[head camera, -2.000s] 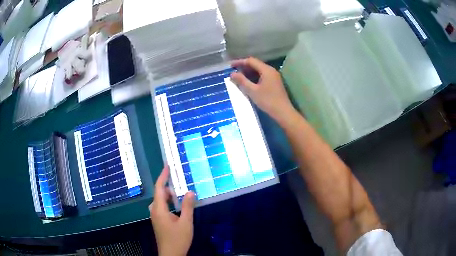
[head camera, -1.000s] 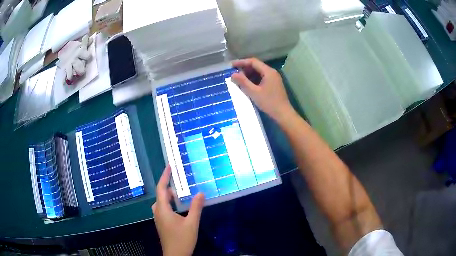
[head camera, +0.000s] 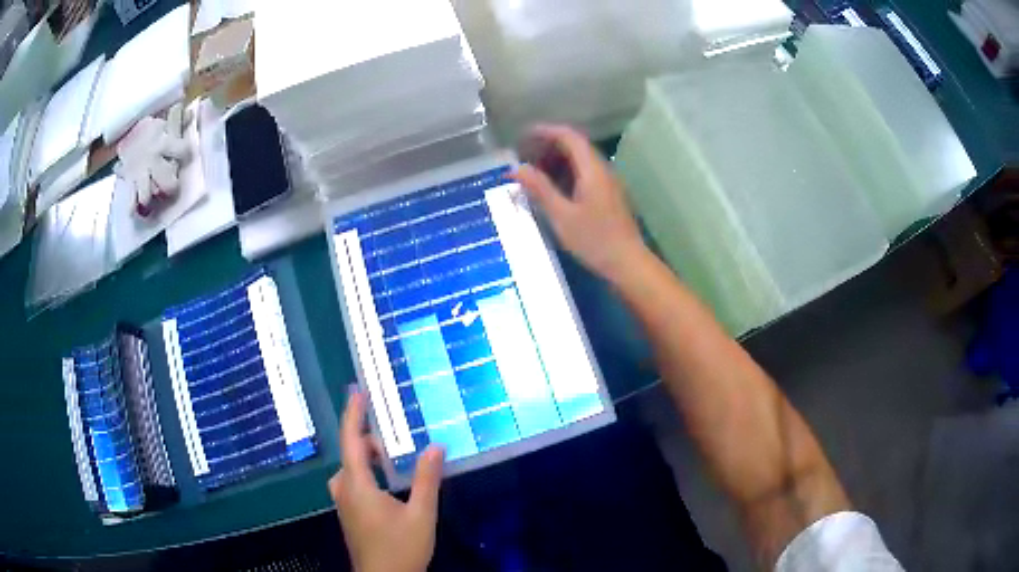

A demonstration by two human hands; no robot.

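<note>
A blue solar cell sheet (head camera: pixel 447 251) with thin pale cross lines and white strips along two sides lies on a slightly larger milky sheet (head camera: pixel 592 422) near the bench's front edge. My left hand (head camera: pixel 386 492) is at its lower left corner, thumb on the near edge and fingers along the left side. My right hand (head camera: pixel 575 201) is at its upper right corner, thumb and fingertips on the edge. Whether either hand pinches the sheet or only touches it is hard to tell. Bright reflections cover the sheet's lower part.
Two cell-sheet piles lie left, one flat (head camera: pixel 229 380), one curved (head camera: pixel 106 430). A tall white sheet stack (head camera: pixel 369 67) stands behind the work spot, beside a black phone (head camera: pixel 257 160) and crumpled glove (head camera: pixel 154 162). Greenish translucent stacks (head camera: pixel 771 179) stand right. The green bench edge (head camera: pixel 156 536) runs in front.
The camera view has shifted slightly. Both hands remain at the same two corners of the cell sheet, with small finger movements.
</note>
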